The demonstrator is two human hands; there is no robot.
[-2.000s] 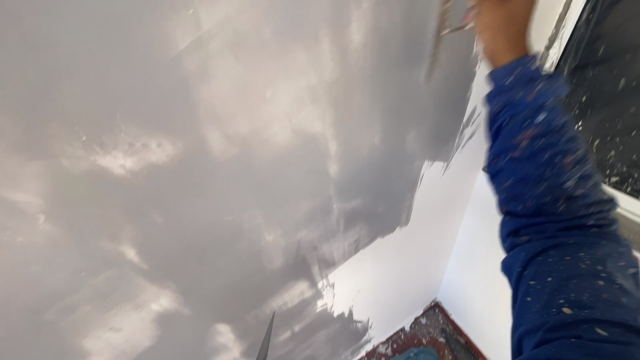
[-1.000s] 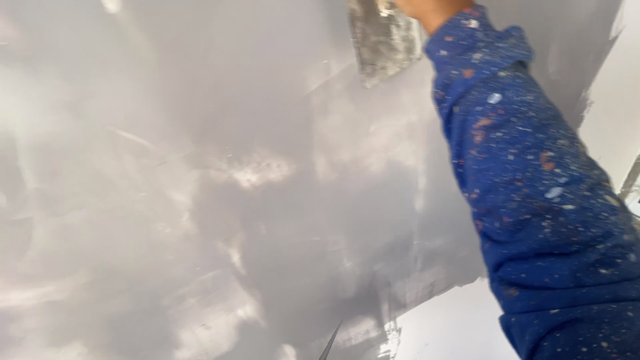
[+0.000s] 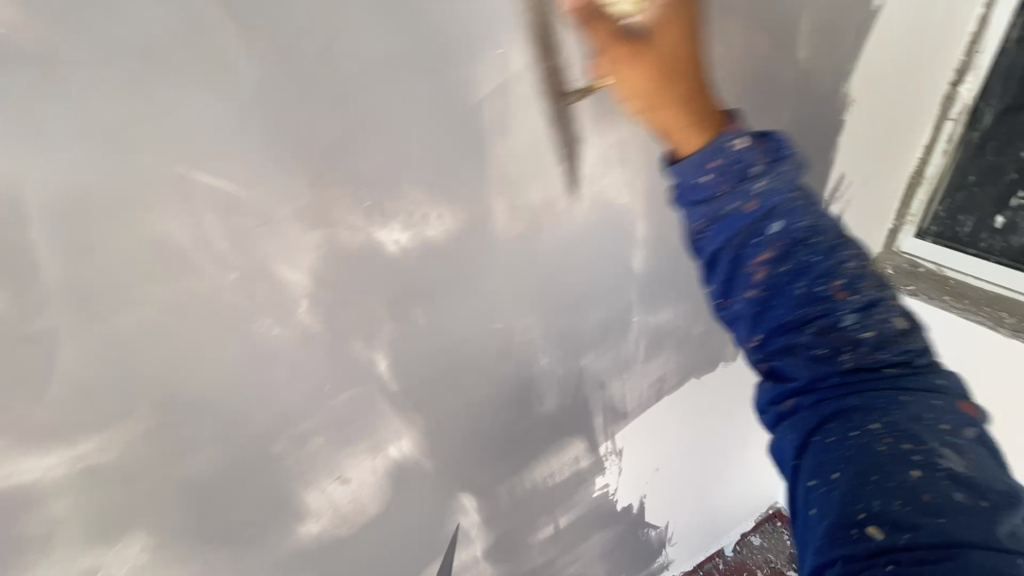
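At the top of the head view, my right hand grips a plastering trowel, seen nearly edge-on and blurred by motion. Its blade is held at or close to a wall coated in glossy grey plaster; whether it touches cannot be told. A blue sleeve spattered with paint covers my right arm. At the bottom edge a dark pointed tip of some tool shows; what holds it is hidden. My left hand is out of view.
White uncoated wall borders the ragged grey edge at the lower right. A window with a white frame and dark pane is at the right. A stained, reddish surface lies at the bottom right.
One second ago the trowel's blade showed its broad face; now it is turned nearly edge-on. The view has shifted, bringing the window back in. My right hand still holds the trowel.
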